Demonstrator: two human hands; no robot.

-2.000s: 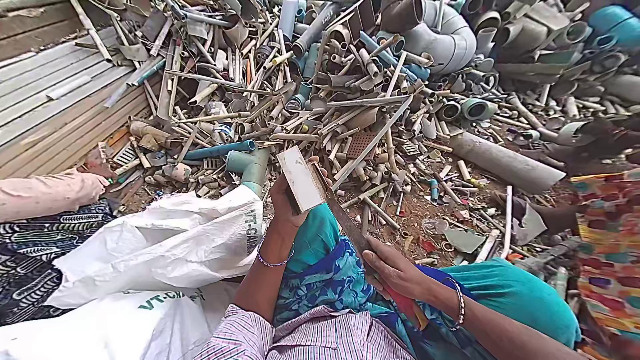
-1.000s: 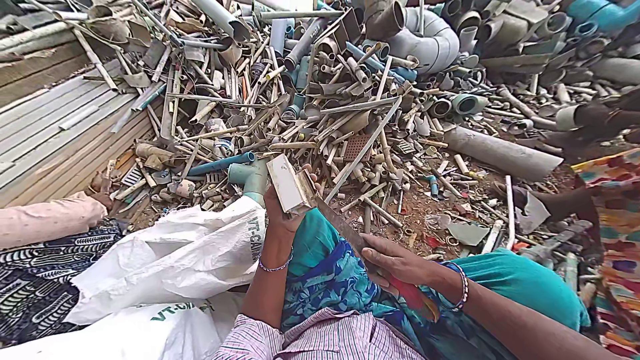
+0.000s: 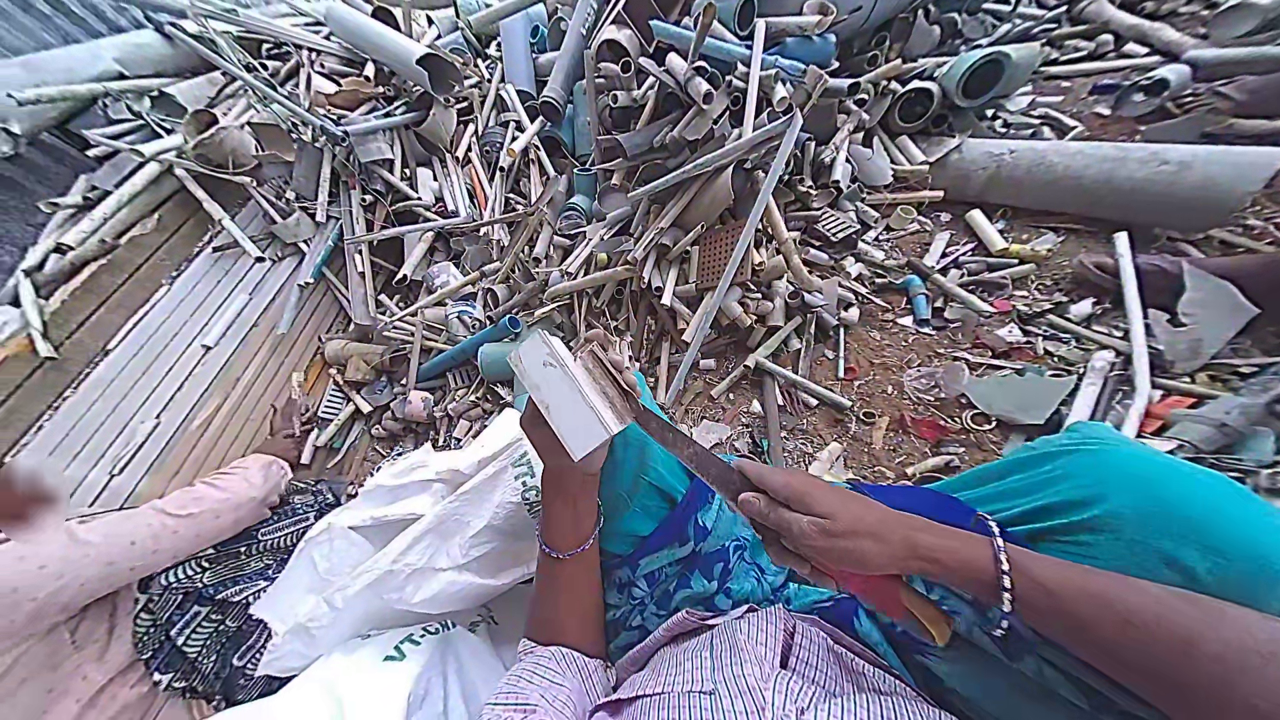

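My left hand (image 3: 575, 435) grips a white rectangular plastic piece (image 3: 568, 392) above my lap, its flat face turned up and a brownish, dirty part along its right side. My right hand (image 3: 825, 515) holds a long tool with a dull, worn metal blade (image 3: 695, 455) and a red-and-orange handle (image 3: 885, 595). The blade runs up to the left, and its far end meets or lies very near the brownish side of the piece. Whether it is a knife or a saw I cannot tell.
A large heap of scrap plastic pipes (image 3: 590, 200) spreads ahead. White woven sacks (image 3: 430, 540) lie at my left, beside another person's sleeve (image 3: 150, 530). Long grey strips (image 3: 150, 370) lie on the left. A thick grey pipe (image 3: 1100, 180) rests at the right.
The white piece in my left hand has been tilted and turned. My right hand keeps hold of the bladed tool. The view has shifted.
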